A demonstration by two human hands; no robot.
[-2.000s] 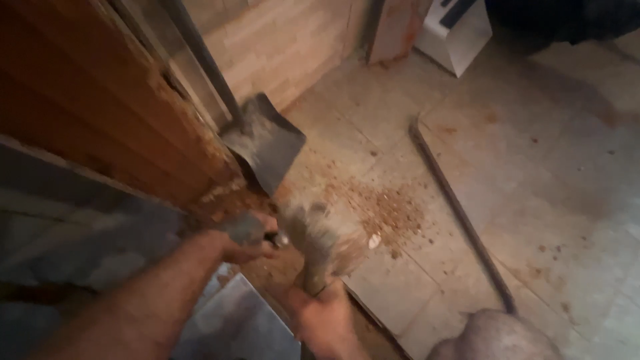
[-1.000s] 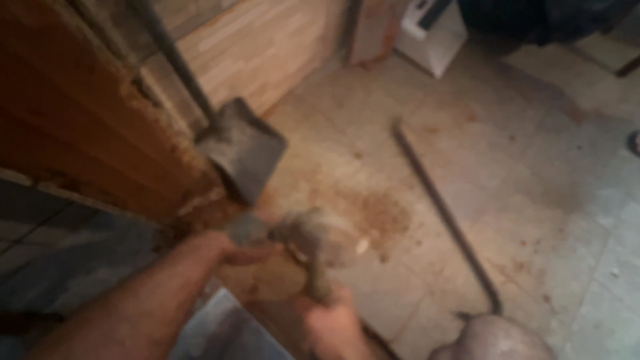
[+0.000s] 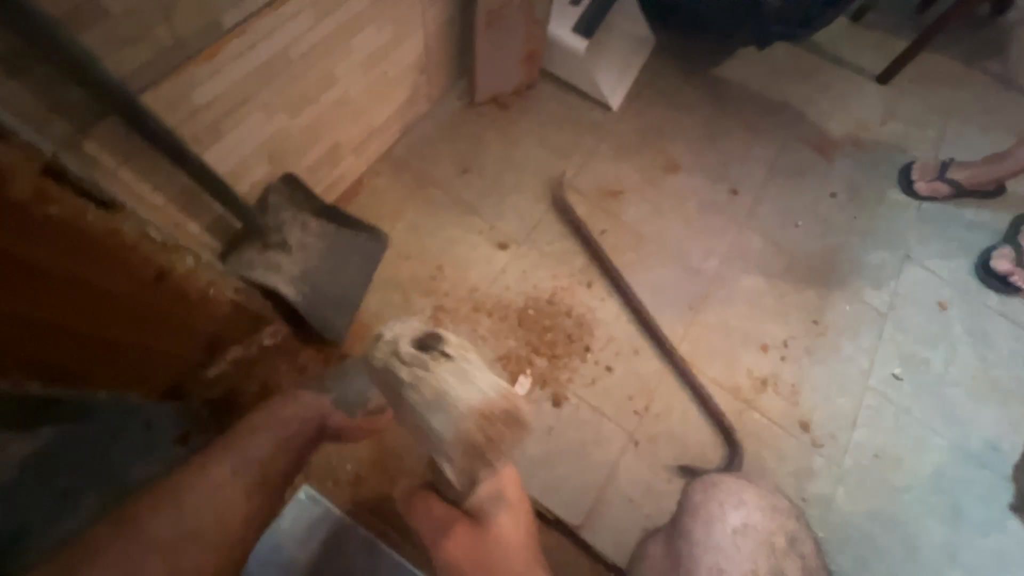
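Observation:
My right hand (image 3: pixel 484 520) grips a worn, pale, block-like tool (image 3: pixel 448 392) with a dark hole near its upper end; blur leaves its exact kind unclear. Just left of it, my left hand (image 3: pixel 352 420) is closed around a blurred grey object (image 3: pixel 350 384), partly hidden by the fingers. Beyond both hands lies a scatter of reddish-brown crumbs (image 3: pixel 552 324) on the tiled floor, with a small pale chip (image 3: pixel 523 382) at its near edge. The blade of a shovel (image 3: pixel 320 256) rests above my left hand, its dark handle running to the upper left.
A bent metal pry bar (image 3: pixel 640 312) lies on the floor by my knee (image 3: pixel 736 528). Reddish-brown wood (image 3: pixel 104 296) stands at left, and a pale sheet (image 3: pixel 320 536) is below my hands. Another person's sandaled feet (image 3: pixel 952 180) are at right; a white box-like object (image 3: pixel 600 56) stands at the back.
The pale tool in my right hand shows at a different tilt, its top end now turned toward the shovel. Another person's feet have come into view at right.

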